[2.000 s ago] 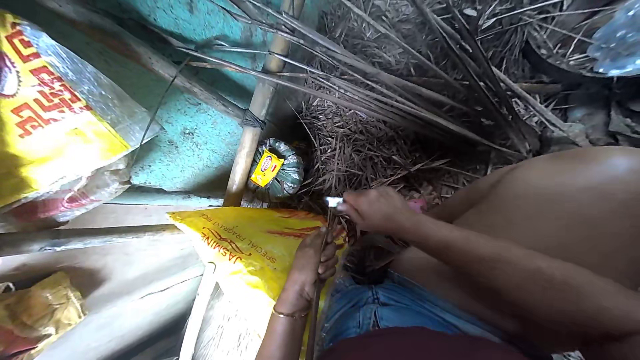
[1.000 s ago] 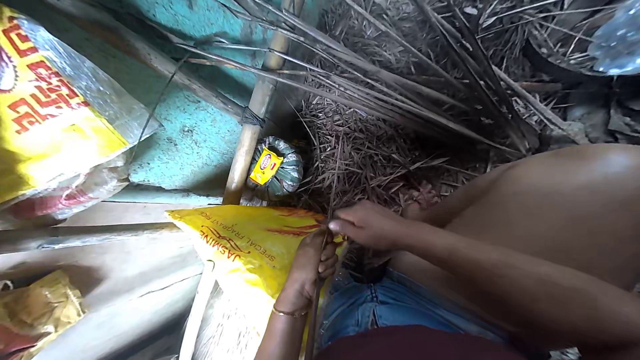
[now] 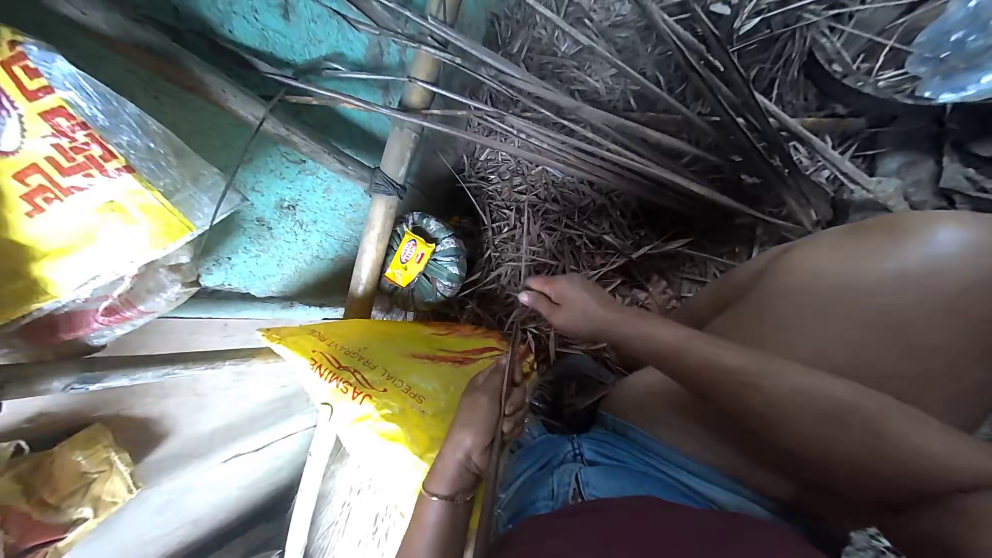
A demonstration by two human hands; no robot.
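My left hand (image 3: 490, 407), with a bangle at the wrist, is closed around a long thin dark stalk (image 3: 496, 449) at the lower centre. My right hand (image 3: 572, 304) lies up and to the right of it, fingers bent, thumb and forefinger close together at the upper, thinner part of the stalk. Whether it pinches the stalk is too small to tell. A yellow printed plastic rice sack (image 3: 403, 387) lies beside and beneath my left hand. Blue denim (image 3: 620, 465) shows just below my hands.
Dry leaf litter (image 3: 542, 209) covers the ground beyond my hands, with long dry stalks (image 3: 573, 147) crossing above it. A bamboo pole (image 3: 384, 209) stands by a turquoise wall (image 3: 287, 225), beside a round bundle with a yellow packet (image 3: 426, 271). Another yellow bag (image 3: 70, 194) hangs at left.
A small white object at my right fingers two seconds ago no longer shows there. My right hand has moved slightly away from my left, which stays closed on the stalk.
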